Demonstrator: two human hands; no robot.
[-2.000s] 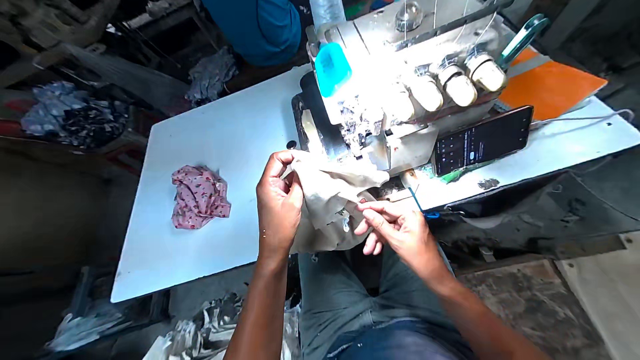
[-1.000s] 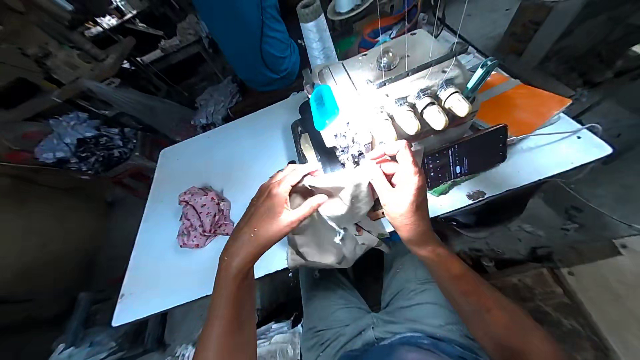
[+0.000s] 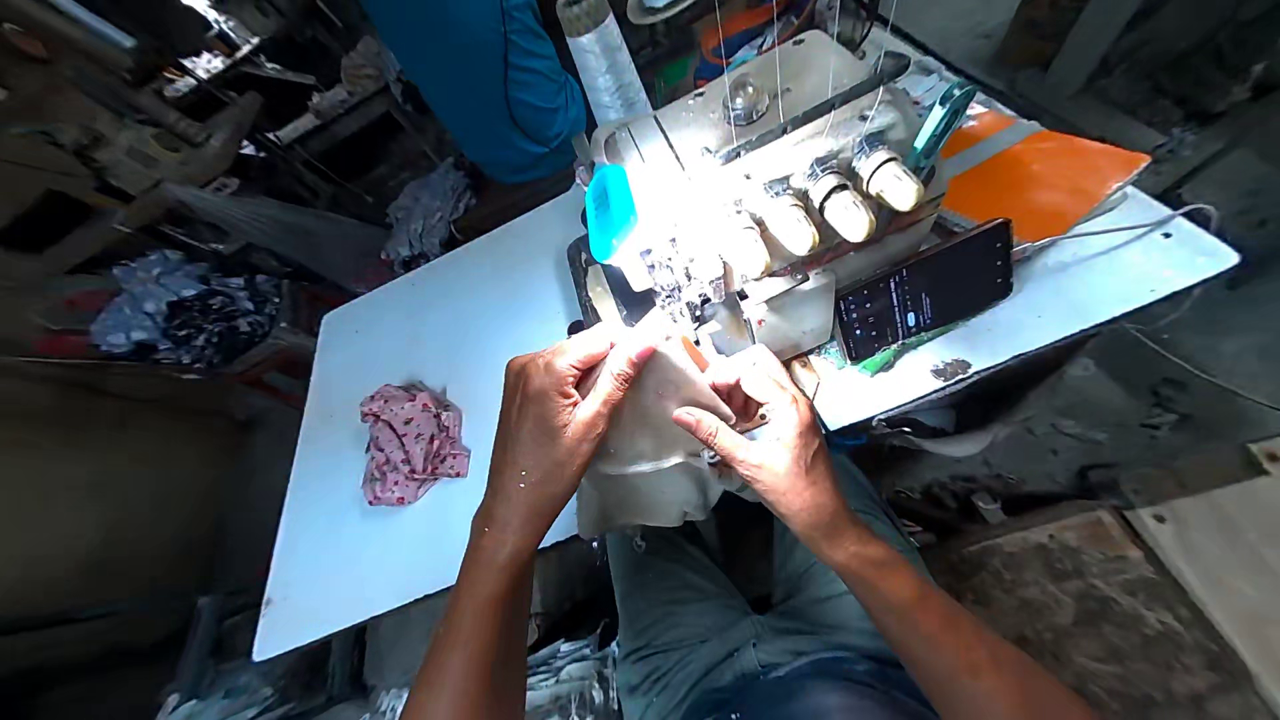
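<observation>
A piece of pale grey-beige fabric (image 3: 650, 440) hangs from both hands in front of a white overlock sewing machine (image 3: 700, 160). Thumb and fingers of my left hand (image 3: 570, 400) pinch its upper left part, close to the brightly lit needle area. My right hand (image 3: 765, 430) grips the fabric's right side, with the thumb on top and the fingers curled. Glare hides the needle and the presser foot. The fabric's lower edge drops over the table's front edge, above the lap.
On the white table (image 3: 400, 560), a crumpled pink printed cloth (image 3: 413, 443) lies at left. A smartphone (image 3: 925, 290) leans against the machine's right side, near an orange folder (image 3: 1040, 180). A thread cone (image 3: 605, 70) stands behind. A person in blue (image 3: 480, 80) is beyond the table.
My right hand has moved from beside the needle area down to the fabric's right side. My left hand has shifted toward the needle area and now pinches the fabric.
</observation>
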